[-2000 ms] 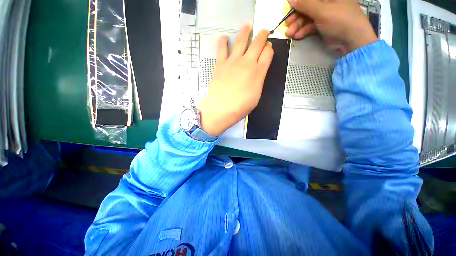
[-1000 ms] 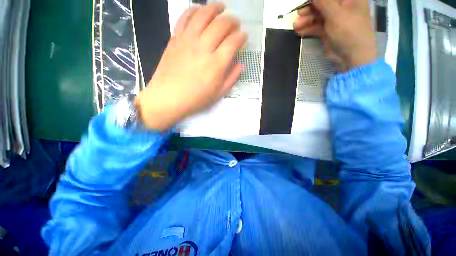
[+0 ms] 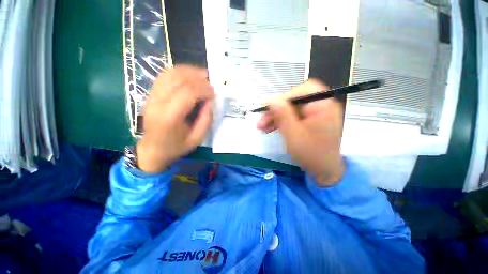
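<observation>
A silver-grey laptop bottom cover (image 3: 396, 59) lies on white paper (image 3: 374, 140). A matte black strip (image 3: 330, 61) lies across it, with a bare white backing end (image 3: 333, 12) above and a small dark piece (image 3: 326, 29) on that end. My right hand (image 3: 313, 126), blurred, grips black tweezers (image 3: 361, 87) like a pen. Their tip points left, over the cover's lower left edge. My left hand (image 3: 174, 115), blurred, is bent over the lower end of the left-hand strips. A dark patch shows between its thumb and fingers; whether it holds anything cannot be told.
A shiny film-covered strip (image 3: 150, 35) and another matte black strip (image 3: 184, 32) lie left of the cover on the green mat (image 3: 88, 80). Layered white sheets (image 3: 24, 80) hang at far left. White paper (image 3: 480, 160) shows at the right edge.
My right hand has moved down and left from the strip's white end, with the tweezers now lying nearly level. My left hand has left the cover and moved left. The view has shifted right.
</observation>
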